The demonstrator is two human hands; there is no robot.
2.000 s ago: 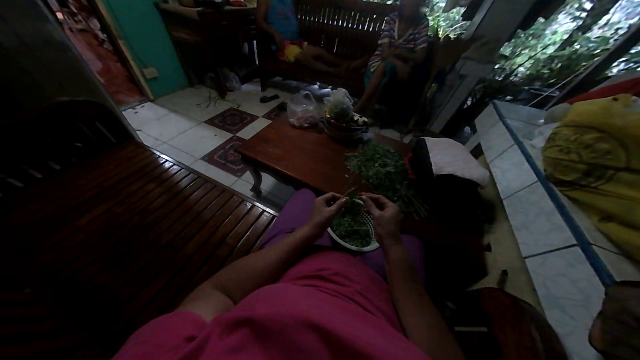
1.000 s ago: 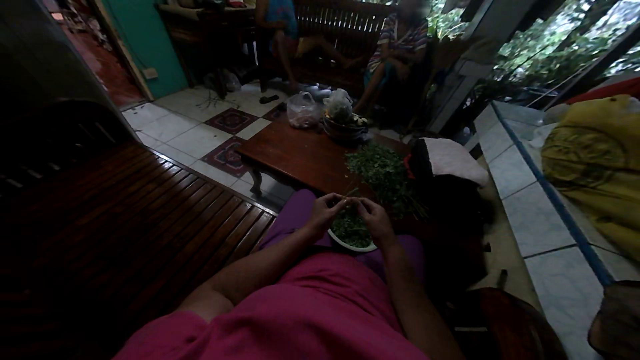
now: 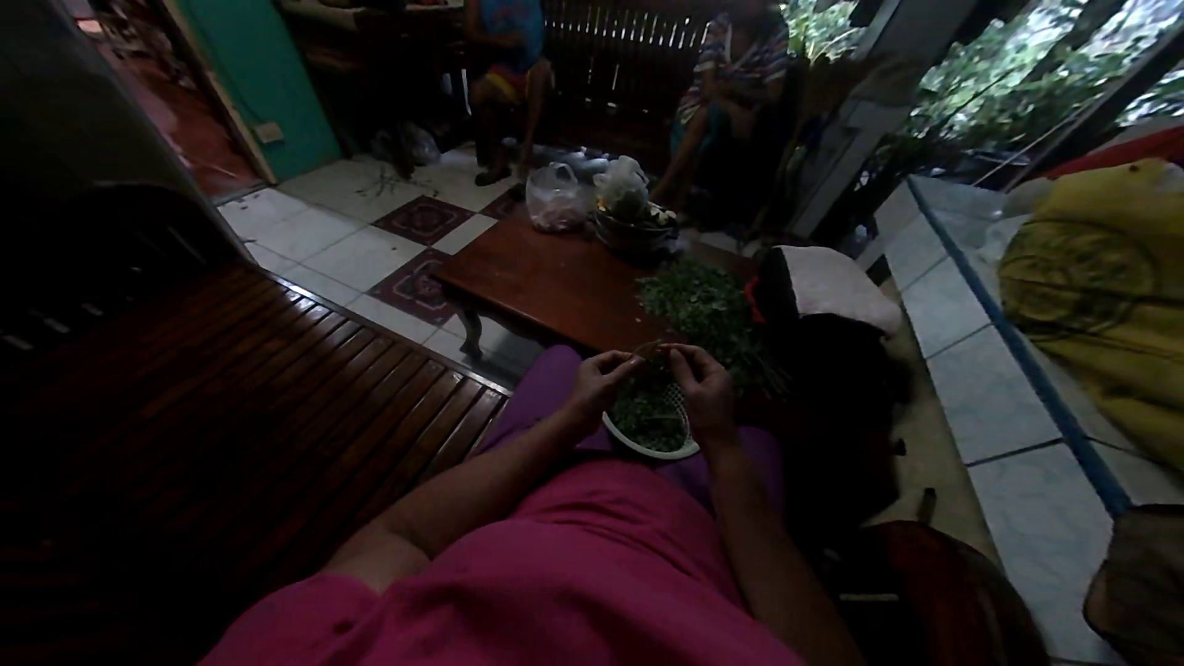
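Note:
A thin plant stem (image 3: 650, 346) is pinched at its ends between the fingertips of my left hand (image 3: 601, 381) and my right hand (image 3: 703, 384). Both hands are above a white plastic basket (image 3: 653, 454) with perforated sides, which rests on my lap. Loose green leaves (image 3: 647, 421) lie in the basket. Beyond my right hand, a heap of leafy green stems (image 3: 698, 301) lies on the near right part of the wooden table (image 3: 527, 277).
A plastic bag (image 3: 555, 199) and a bowl (image 3: 636, 236) holding another bag stand on the table's far side. Two people sit beyond it. A slatted wooden bench (image 3: 370, 407) is at left. Dark and pale cloth items (image 3: 832, 287) lie right of the greens, beside a tiled ledge (image 3: 990, 388).
My hands are a little farther apart than one second ago, with a stem visible between them. The seated person at the far left has shifted their legs.

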